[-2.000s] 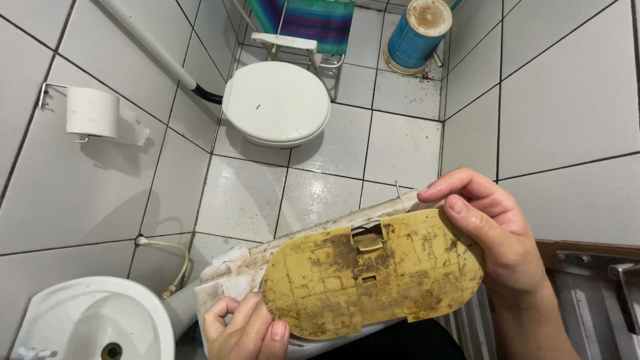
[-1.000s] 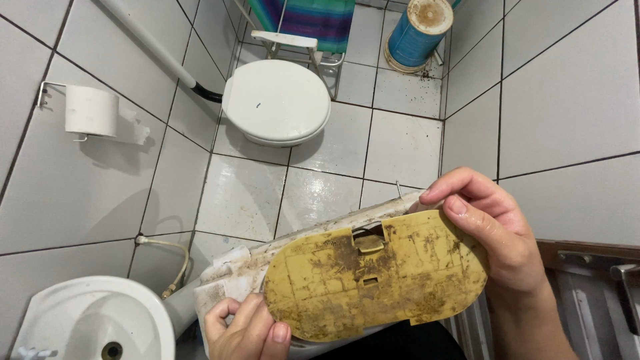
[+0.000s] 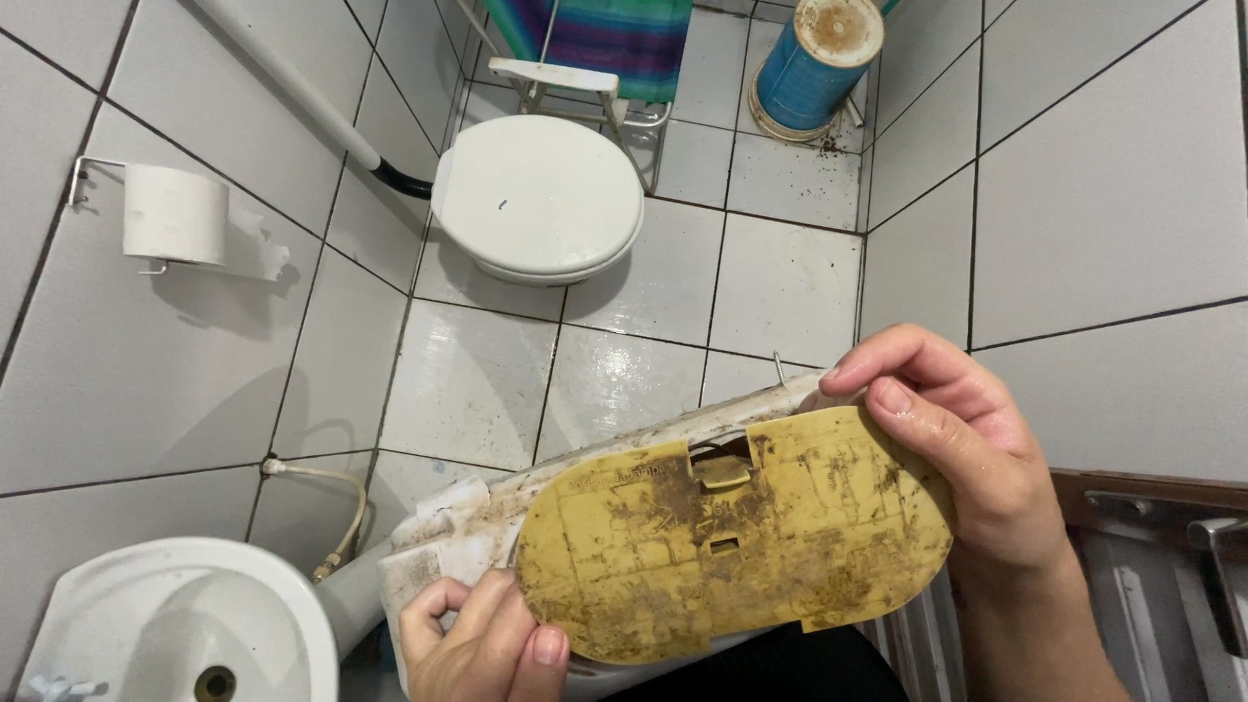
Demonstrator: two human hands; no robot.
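A dirt-stained yellow plastic panel [image 3: 780, 546] with rounded ends and two small cut-outs lies over a grimy white plastic housing [image 3: 448, 551], tilted up to the right. My left hand [image 3: 483, 634] grips the panel's lower left edge, thumb in front and fingers bent behind it. At the upper right end, my right hand [image 3: 960, 439] pinches the panel between thumb and fingers, the index finger touching the housing's edge. The housing rests above my lap, and much of it is hidden behind the panel. A thin metal pin [image 3: 778, 367] sticks up from its top edge.
A toilet with its white lid [image 3: 541, 200] down stands ahead, a striped folding chair [image 3: 624, 44] behind it. A blue upturned bucket [image 3: 814, 78] is at the back right. At lower left is a sink [image 3: 292, 604]; toilet paper [image 3: 175, 214] hangs on the left wall. A door [image 3: 1150, 556] is at right.
The yellow panel has shifted very slightly against the housing between the earlier frames and now. Both hands keep their hold.
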